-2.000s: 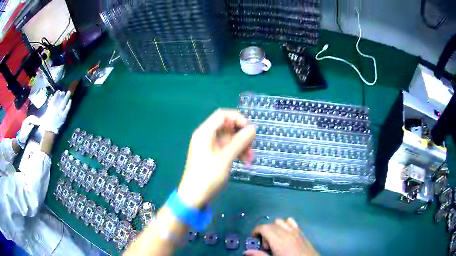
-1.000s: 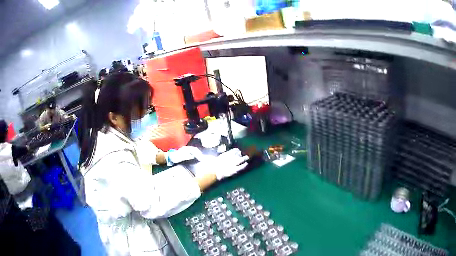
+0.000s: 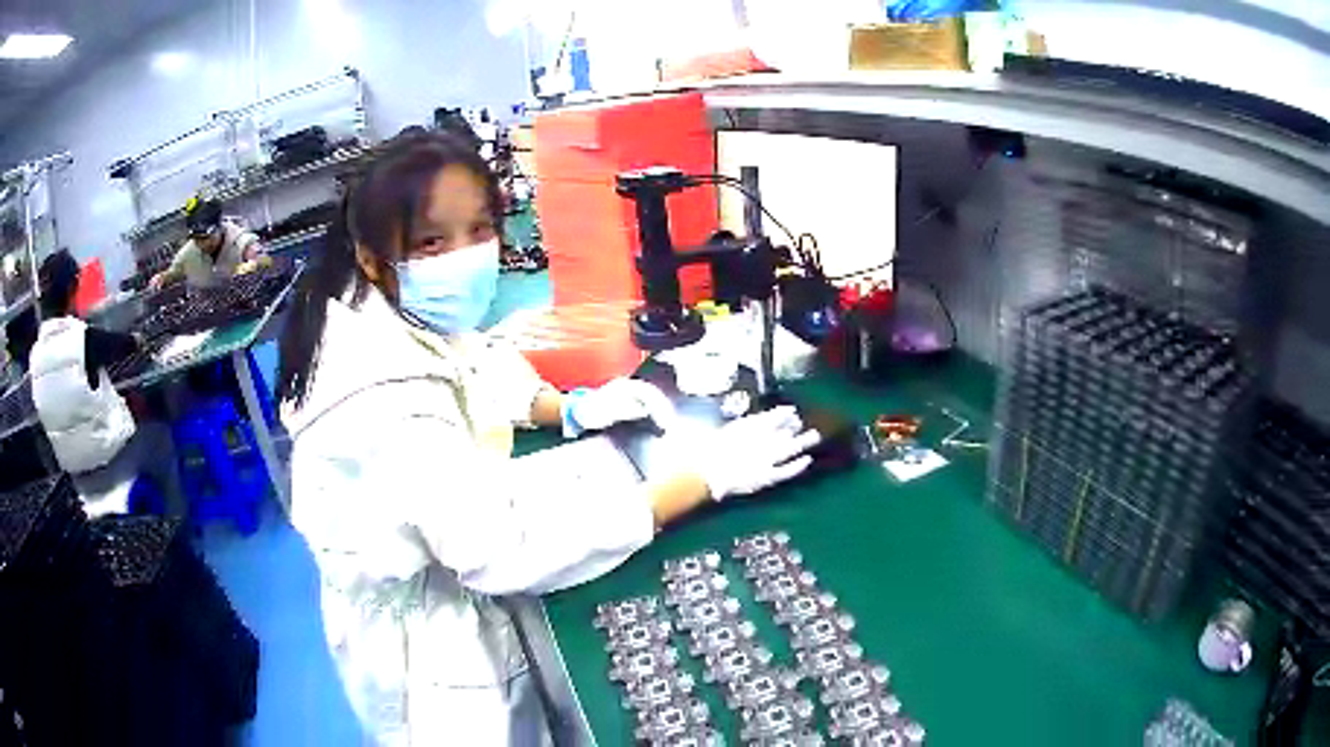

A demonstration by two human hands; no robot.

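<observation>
Neither of my hands is in view. Nearest in front of me, three rows of silver-grey modules [image 3: 734, 657] lie on the green bench mat [image 3: 934, 598]. The rows run towards the bottom edge of the picture, which cuts them off. A corner of the clear blister tray [image 3: 1184, 725] shows at the bottom right. The metal cup [image 3: 1227, 636] stands near the right edge, with a dark object beside it.
A masked, white-coated person [image 3: 438, 496] sits at left, gloved hands on the bench by a black stand [image 3: 664, 277]. Tall stacked trays [image 3: 1116, 438] stand at rear right under a shelf [image 3: 934, 95]. Dark stacks [image 3: 124, 628] stand lower left. Other workers sit further back.
The view has swung up and left from the bench, so both my hands and most of the clear tray have left the picture. The neighbour's face has turned towards me.
</observation>
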